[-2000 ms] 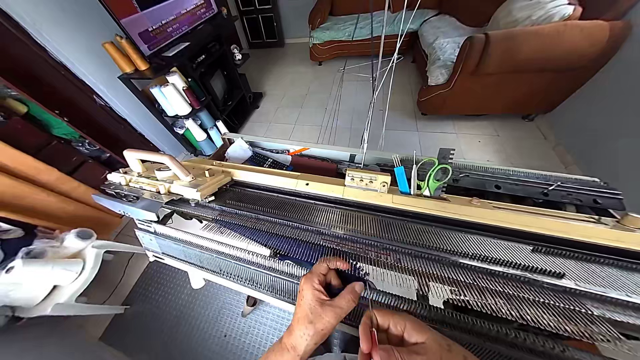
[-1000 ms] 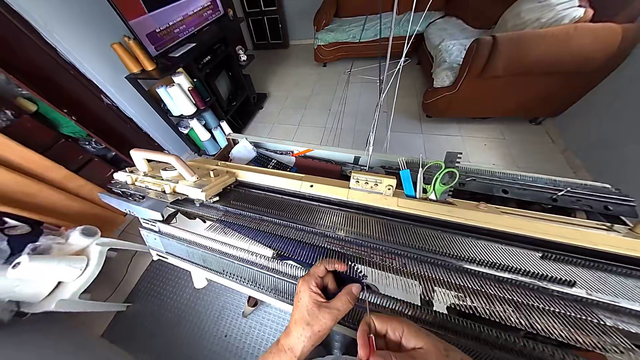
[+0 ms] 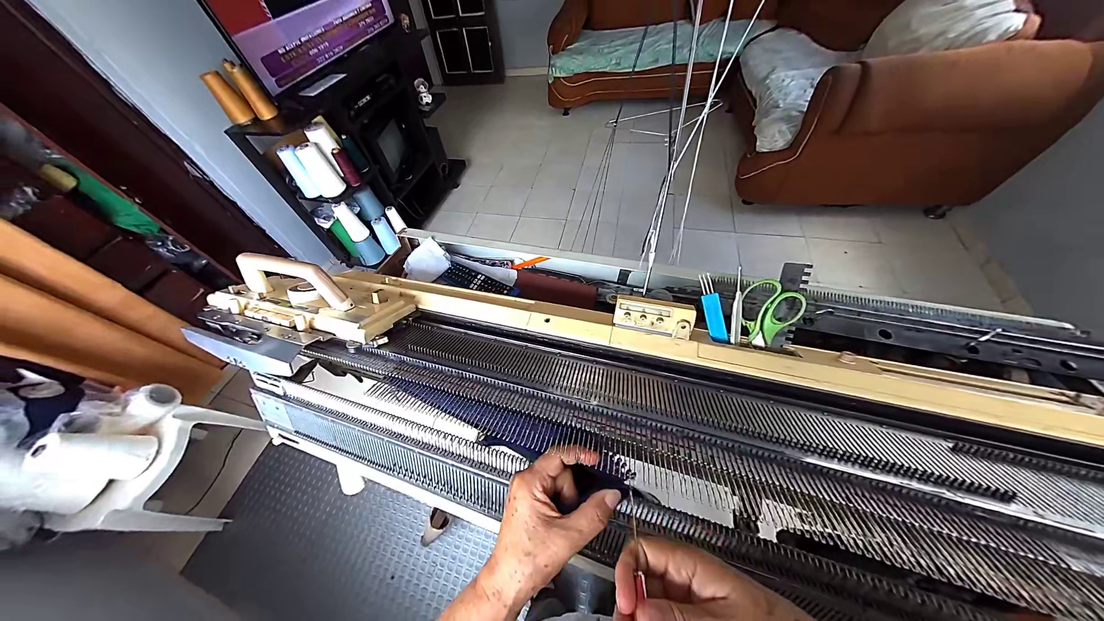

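Across the view stretches a flatbed knitting machine (image 3: 690, 379) with two rows of needles. Dark navy knitted fabric (image 3: 517, 423) hangs between its beds. My left hand (image 3: 548, 509) pinches dark fabric at the needles, thumb and forefinger nearly together. Just right of it, my right hand (image 3: 690, 582) holds a thin metal hooked tool with a red handle (image 3: 639, 591), its tip up among the needles by the fabric edge. The machine's carriage (image 3: 319, 306), with a curved handle, rests at the far left of the bed.
Green-handled scissors (image 3: 776, 315) and a blue tool holder (image 3: 714, 317) stand on the back rail beside a row counter (image 3: 654, 316). Yarn strands (image 3: 668, 190) rise behind. A white plastic chair (image 3: 164, 466) with yarn cones is at left; a shelf of cones (image 3: 323, 168) stands farther back.
My right hand and its tool have shifted slightly at the needles. My left hand stays on the dark fabric.
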